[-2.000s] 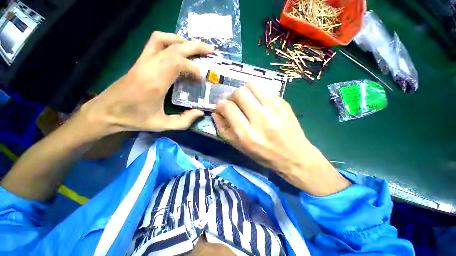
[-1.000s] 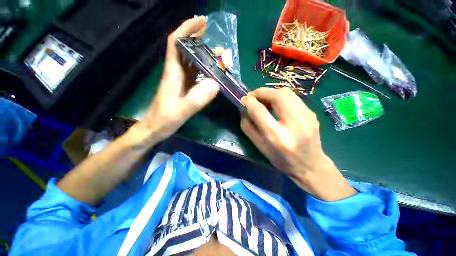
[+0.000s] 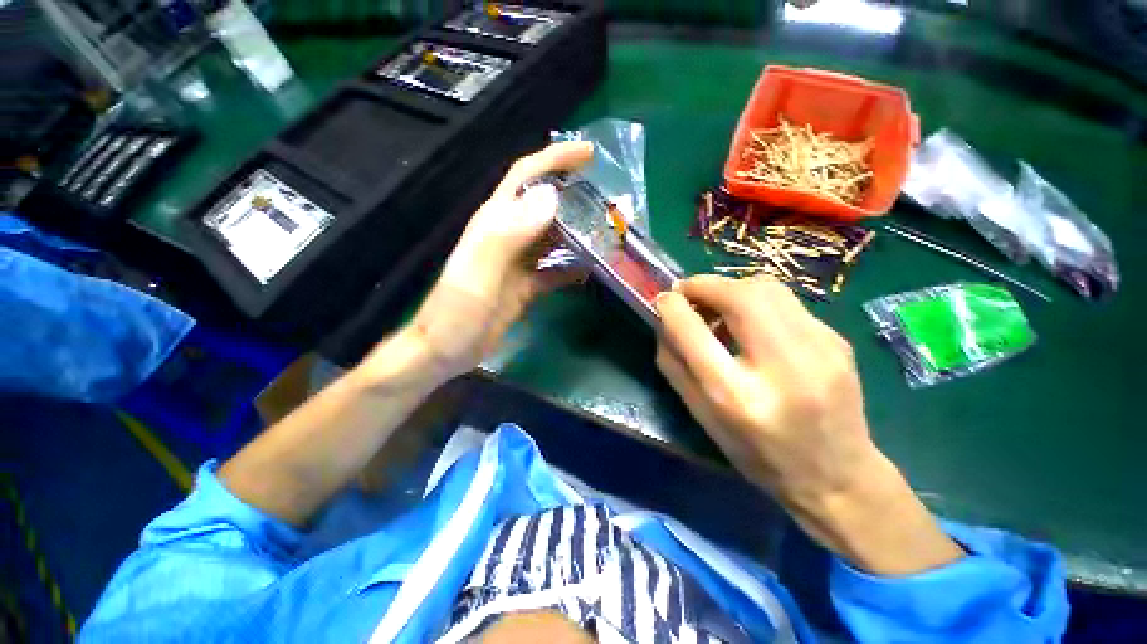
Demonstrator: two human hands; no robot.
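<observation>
A phone middle frame (image 3: 616, 252) is held tilted above the green mat, its long side edge turned up, with a small orange tab near its upper part. My left hand (image 3: 484, 271) grips its upper left end between thumb and fingers. My right hand (image 3: 767, 377) pinches its lower right end; the fingertips hide that end, and I cannot tell whether they hold a small part. A clear bag (image 3: 625, 157) lies behind the frame, partly hidden by it and my left hand.
A black foam tray (image 3: 302, 296) at left holds several frames (image 3: 267, 224). At right are a red bin (image 3: 824, 88) of pale strips, loose strips (image 3: 786, 252), a thin metal rod (image 3: 966, 262), a green-label bag (image 3: 962, 330) and clear bags (image 3: 1006, 201). A blue sleeve (image 3: 88, 315) shows at far left.
The frame has gone from lying flat to tilted on edge, with both hands still on it. The view has shifted, so more of the black tray shows at left.
</observation>
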